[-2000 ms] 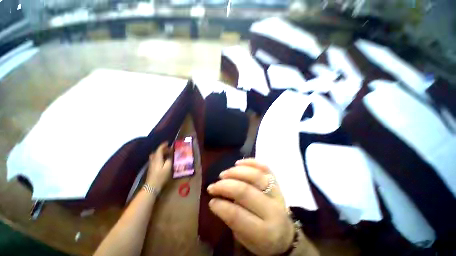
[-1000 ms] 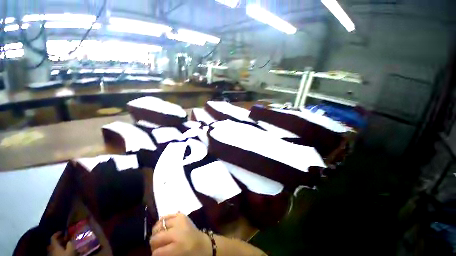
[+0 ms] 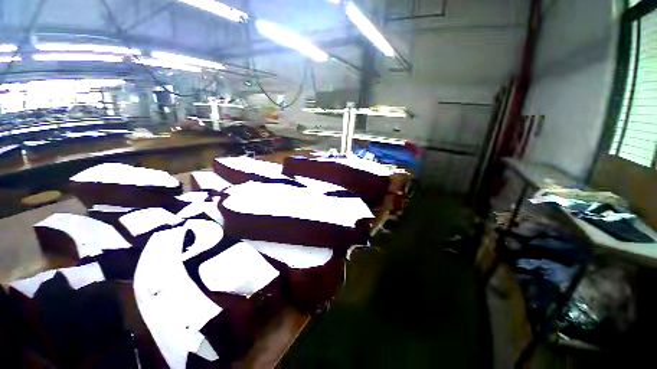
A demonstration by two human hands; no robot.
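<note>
Neither of my hands shows in this frame. Nearest in front of me lies a long curved white paper pattern piece (image 3: 164, 299) with a looped top and a notched bottom. To its right is a small white-topped panel (image 3: 239, 269) on a dark maroon stack. Black cut pieces (image 3: 79, 317) lie at the lower left with white paper at their top edge. A long maroon bundle (image 3: 288, 223) topped with white paper lies behind the small panel.
More white-topped maroon bundles (image 3: 124, 183) lie farther back on the brown table (image 3: 277, 339). A dark aisle runs along its right side. A shelf (image 3: 619, 241) with cloth and bagged things stands at the right. White racks (image 3: 349, 130) stand behind.
The view has swung right and up from the table. Both my hands, the lit phone and the red ring have left the picture. The shelf at the right has come into view.
</note>
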